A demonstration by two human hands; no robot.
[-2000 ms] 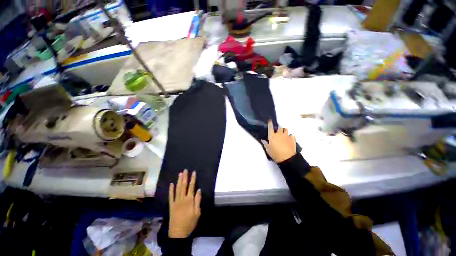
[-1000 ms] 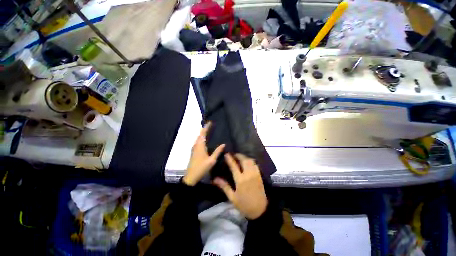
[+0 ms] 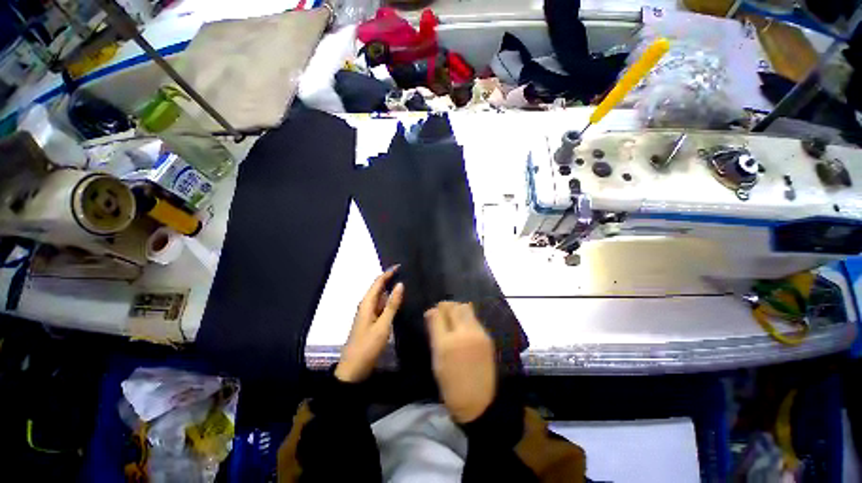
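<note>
A large long black cut piece lies flat on the table, left of my hands, its lower end over the front edge. A second group of black cut pieces lies overlapped and fanned right of it, with ragged upper ends. My left hand rests at the left edge of this group, fingers apart. My right hand is over its lower part, blurred, fingers curled; whether it pinches cloth cannot be told.
The lockstitch machine head stands right, with a yellow-handled rod upright on it. Snips lie far right. An older machine and tape roll are left. Scraps lie behind. A blue crate is below left.
The view has shifted right since the first frame. My left hand has moved from the large piece to the fanned group. That group is now spread wider to the left, and my right hand's fingers have curled.
</note>
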